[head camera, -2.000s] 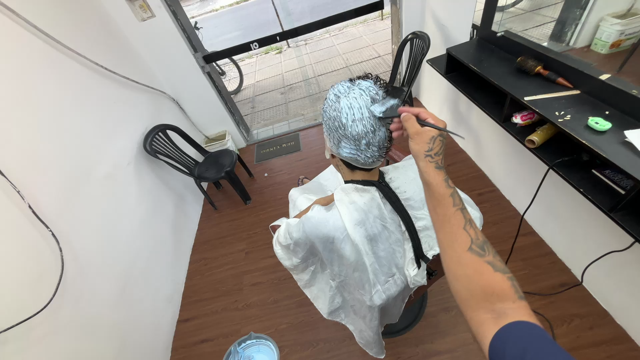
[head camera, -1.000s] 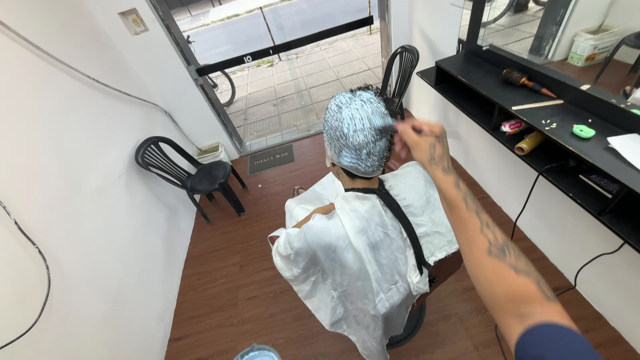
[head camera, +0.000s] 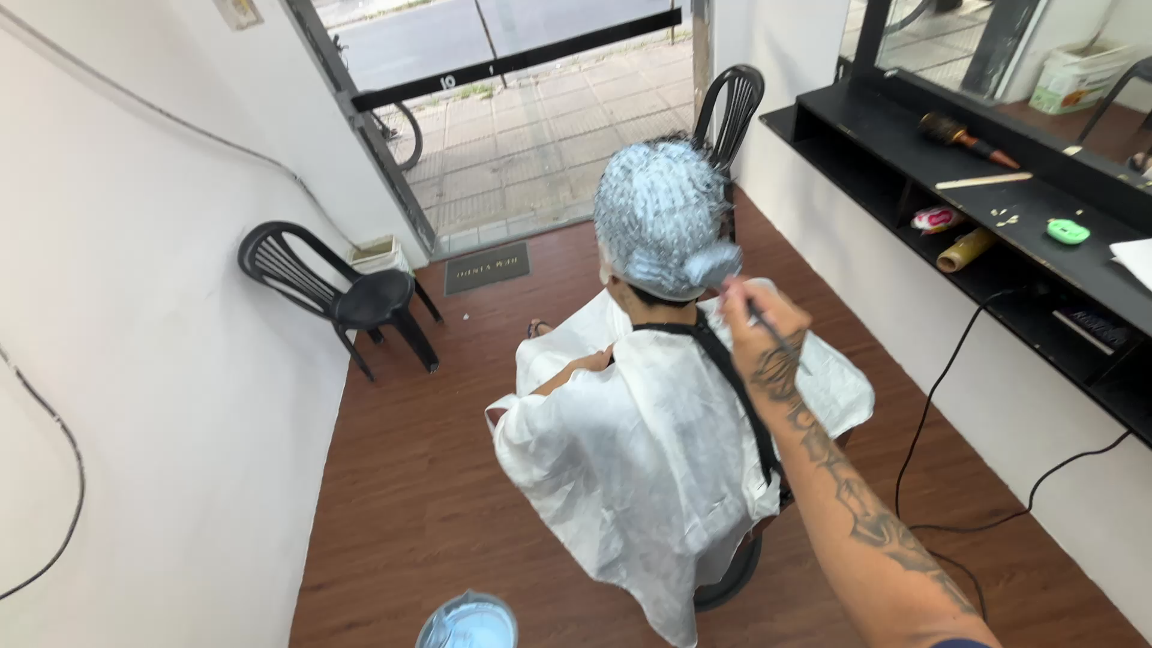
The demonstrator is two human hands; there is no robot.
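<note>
My right hand (head camera: pixel 765 324) is closed on the thin handle of a tint brush (head camera: pixel 715 267), whose bristles carry pale blue paste. The brush touches the lower right back of a seated person's head. Blue paste coats the hair (head camera: pixel 661 207) over most of the head. A white cape (head camera: pixel 630 423) with a black strap (head camera: pixel 733 378) covers the person's back and shoulders. At the bottom edge, a bowl (head camera: pixel 470 623) holds more blue paste; what supports it is hidden. My left hand is out of view.
A black plastic chair (head camera: pixel 378 301) stands left near the glass door, another chair (head camera: pixel 733 112) behind the person. The black wall shelf (head camera: pixel 846 121) on the right holds a round hairbrush (head camera: pixel 967 141) and a green case (head camera: pixel 1068 231). Black cables (head camera: pixel 931 396) hang below it.
My right hand has moved from the upper right side of the head down to its lower back, with the brush held. More of the bowl shows than one second ago.
</note>
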